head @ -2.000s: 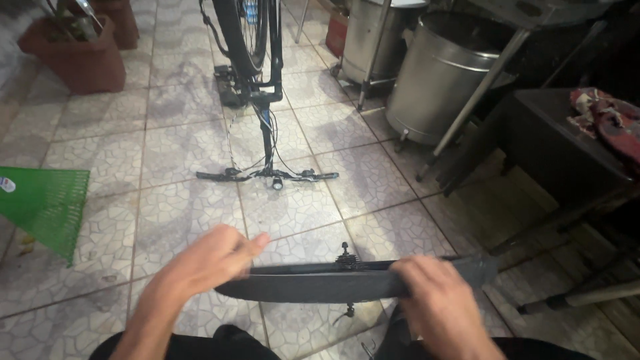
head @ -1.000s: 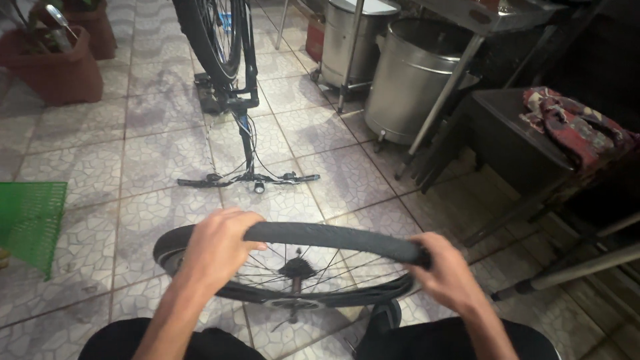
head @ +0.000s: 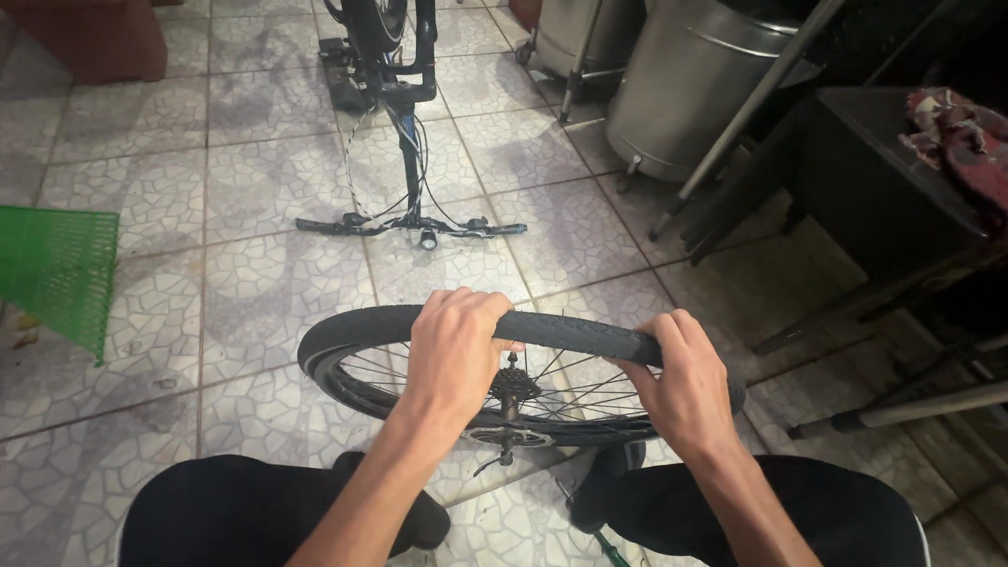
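A bicycle wheel [head: 362, 327] with a black tire stands tilted on the floor between my feet. My left hand [head: 457, 346] grips the top of the tire, left of the wheel's middle. Farther right on the same tire, my right hand [head: 681, 374] is closed around it. Between the hands the cassette [head: 514, 384] shows on the hub, with spokes around it. A brake disc [head: 508, 438] and a quick-release lever [head: 488, 465] are on the side nearest me. The tire's lower part is partly hidden by my wrists.
Ahead, an upside-down bicycle rests on its handlebar [head: 339, 227]. A green plastic mesh piece [head: 63, 268] is at left, below a terracotta-coloured pot [head: 94, 39]. At right are a metal container [head: 685, 87] and a dark table [head: 858, 118] bearing a red patterned cloth [head: 957, 142]. A green-handled tool [head: 608, 547] lies near my right foot.
The wheel has tipped from nearly edge-on, so its spokes and hub now show. Since one second ago, my left hand has moved right along the tire.
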